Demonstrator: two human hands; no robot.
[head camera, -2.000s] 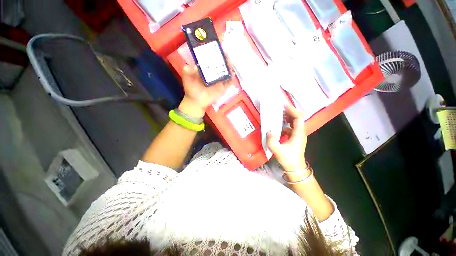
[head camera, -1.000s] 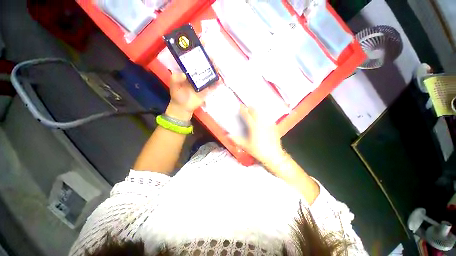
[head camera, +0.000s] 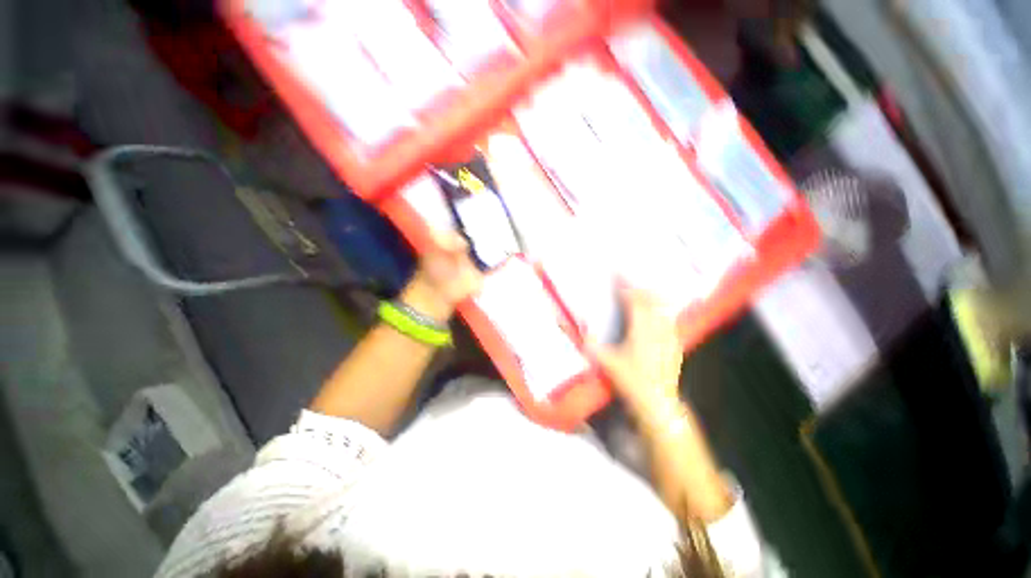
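A red tray (head camera: 800, 234) holds rows of whitish pouches (head camera: 633, 169), blurred and washed out by glare. A black handset (head camera: 488, 221) with a gold mark near its top and a white area below lies over the tray's left side. My left hand (head camera: 448, 278), with a yellow-green wristband, grips the handset's lower end, though blur hides the fingers. My right hand (head camera: 647, 352) is at the tray's near right edge, thumb and fingers around a small grey patch; whether it holds a pouch edge is unclear. A white pouch or slip (head camera: 531, 327) lies at the tray's near corner.
A second red tray (head camera: 379, 169) with pouches adjoins at the upper left. A round fan (head camera: 839, 215) stands right of the trays by a pale sheet (head camera: 816, 339) on the dark green bench (head camera: 752, 452). A curved metal frame (head camera: 113, 215) stands at the left.
The view has shifted and blurred. The black handset sits lower and farther right relative to my left hand. My right hand has let its earlier white strip drop from clear view and stays near the tray's edge.
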